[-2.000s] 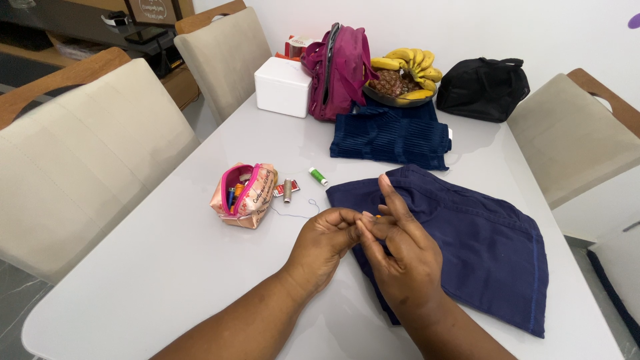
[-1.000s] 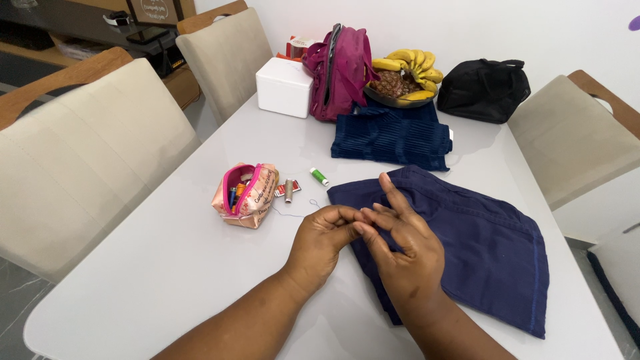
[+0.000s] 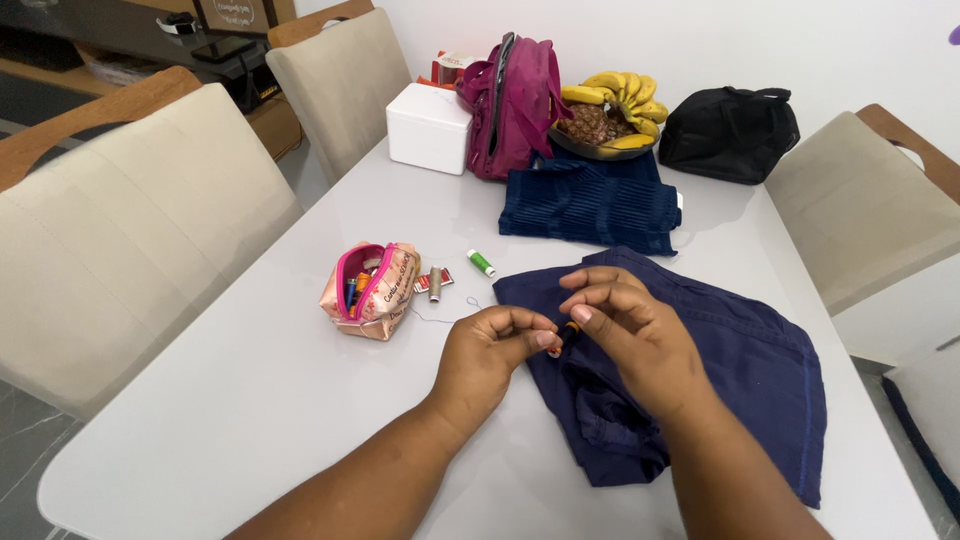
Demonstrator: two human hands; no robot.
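Note:
Above the folded navy cloth garment (image 3: 735, 360), my left hand (image 3: 495, 360) pinches thumb and forefinger together; whatever is between them is too small to make out. My right hand (image 3: 637, 330) is raised just to its right, thumb near the curled fingers, and its grip is unclear. A dark spool with orange ends (image 3: 571, 330) lies on the garment, partly behind the fingers. A blue thread (image 3: 431, 319) runs over the table toward my left hand. Left of the hands are an unzipped pink pouch (image 3: 371, 292) holding thread spools, a beige spool (image 3: 435, 285) and a green spool (image 3: 481, 263).
At the back of the white table (image 3: 225, 420) stand a white box (image 3: 429, 129), a magenta bag (image 3: 514, 109), a fruit bowl (image 3: 611, 150) with bananas, and a black bag (image 3: 727, 135). A ribbed blue cloth (image 3: 589, 206) lies before them. Beige chairs (image 3: 150, 225) flank the table.
My hands, which were together at the fingertips, have moved apart. The dark spool with orange ends now shows between them.

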